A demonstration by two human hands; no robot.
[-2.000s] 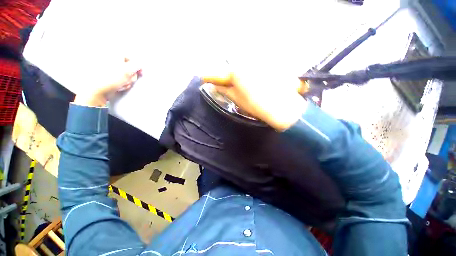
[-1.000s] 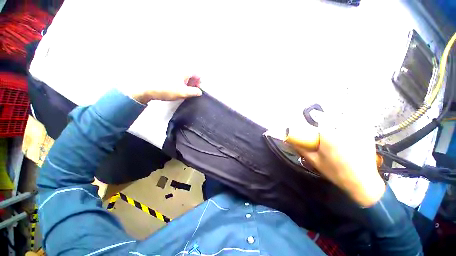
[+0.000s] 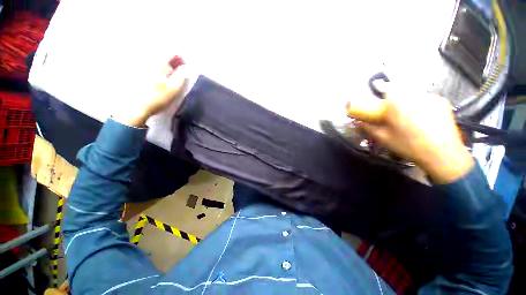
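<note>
A black garment piece point(image 3: 254, 138) lies along the near edge of the white pressing table point(image 3: 230, 40), its narrow end at the left and a raised seam along it. My right hand point(image 3: 412, 129) is closed on the handle of the steam iron point(image 3: 369, 144), whose tip and near edge rest on the cloth; the rest of the iron is hidden or overexposed. My left hand point(image 3: 161, 92) is just left of the cloth's end, blurred, with no cloth seen in it. I cannot tell whether it touches the cloth.
The metal iron rest point(image 3: 470, 43) is at the far right, with a yellow hose point(image 3: 497, 75) curving beside it. Dark cloth point(image 3: 69, 124) hangs below the table's left edge. Red crates point(image 3: 16, 127) stand at the left. Yellow-black tape point(image 3: 170, 229) and dark scraps are on the floor.
The iron has moved right along the cloth in my right hand. My left hand has let go of the cloth's end corner and moved left. The view has shifted slightly.
</note>
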